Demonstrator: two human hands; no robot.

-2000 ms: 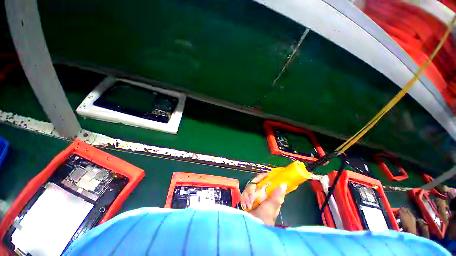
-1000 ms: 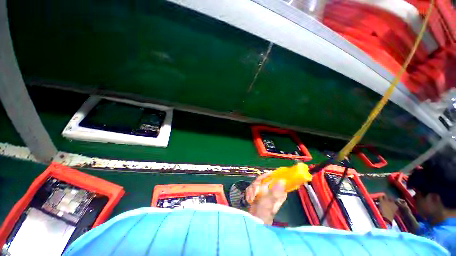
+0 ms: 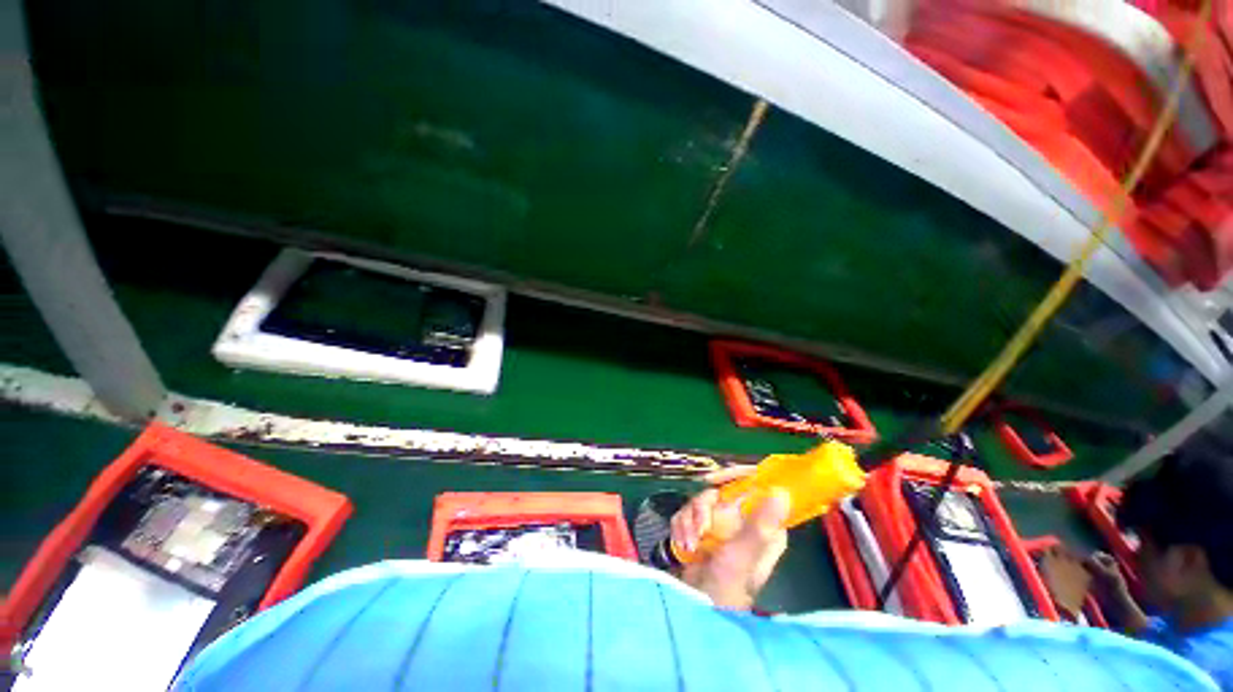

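My right hand [image 3: 737, 544] is closed around the yellow electric screwdriver [image 3: 798, 489], which lies tilted with its cord end up to the right. Its tip is hidden. Left of the hand, an open device [image 3: 521, 541] sits in a red foam tray [image 3: 527, 506], its lower part covered by the blue garment. A dark round mesh-like patch [image 3: 659, 521] lies between tray and hand. My left hand is not in view.
A larger open unit in a red tray [image 3: 291, 493] is at lower left. Stacked red trays [image 3: 865, 554] stand right of the driver. A white tray [image 3: 358, 375] and a red tray [image 3: 737, 392] lie beyond the white rail [image 3: 338, 431]. A coworker [image 3: 1190, 541] is at right.
A coworker's head has come into view at right since the earliest frame. The view has tilted and shifted. The screwdriver stays in my right hand, and the dark round patch now shows beside it.
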